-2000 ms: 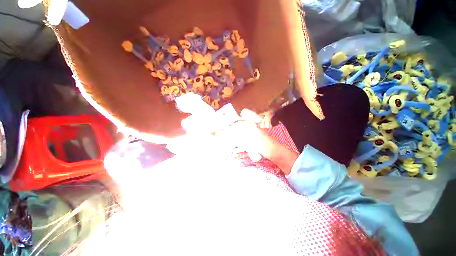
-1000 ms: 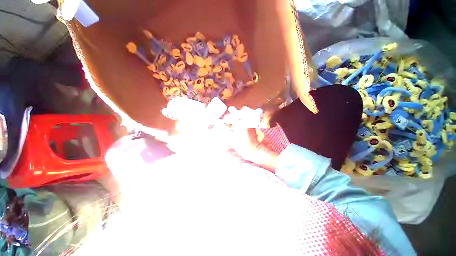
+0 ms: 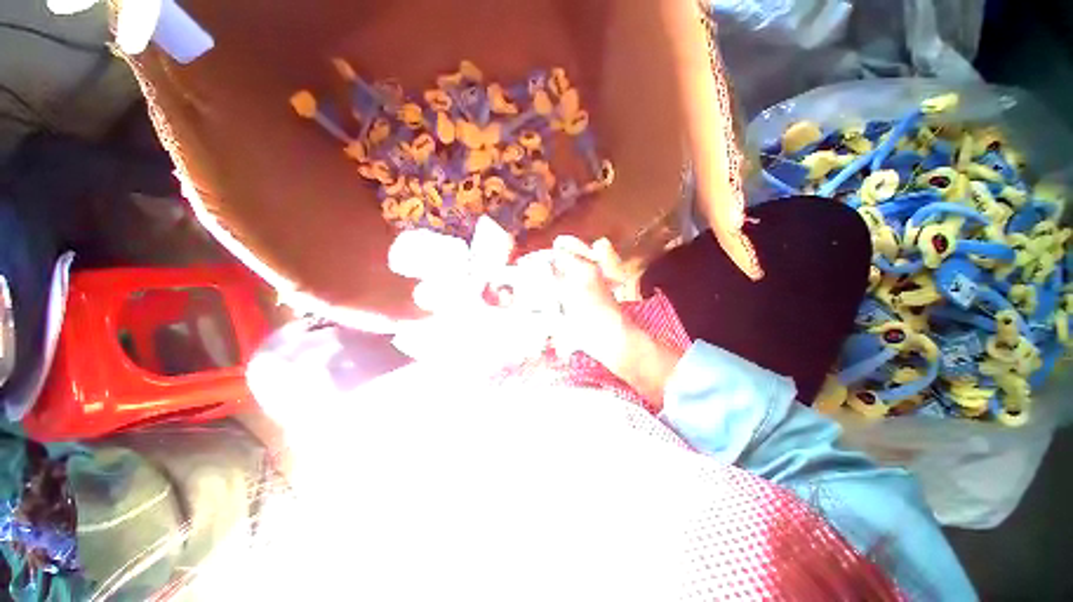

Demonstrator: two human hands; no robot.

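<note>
My right hand [image 3: 594, 308], in a light blue sleeve, is over my lap at the near edge of the carton [image 3: 265, 223]. Its fingers are on a strap piece [image 3: 488, 253] that looks white in the glare. My left hand cannot be made out; the area where it may be is washed out. A pile of blue strap pieces with yellow ends [image 3: 471, 147] lies in the carton, in shade. The clear bag [image 3: 988, 470] at the right is full of brighter blue and yellow pieces.
A red plastic stool [image 3: 88, 353] is at the left, with green cloth [image 3: 130, 506] below it. My dark-covered knee [image 3: 777, 282] is between carton and bag. A whitish plastic bag [image 3: 800, 41] lies above the full bag. A white tag [image 3: 182, 33] is at the carton's upper left edge.
The held piece has shifted and turned in the glare, and a small dark spot now shows on it. My right hand has moved slightly. The view has shifted a little.
</note>
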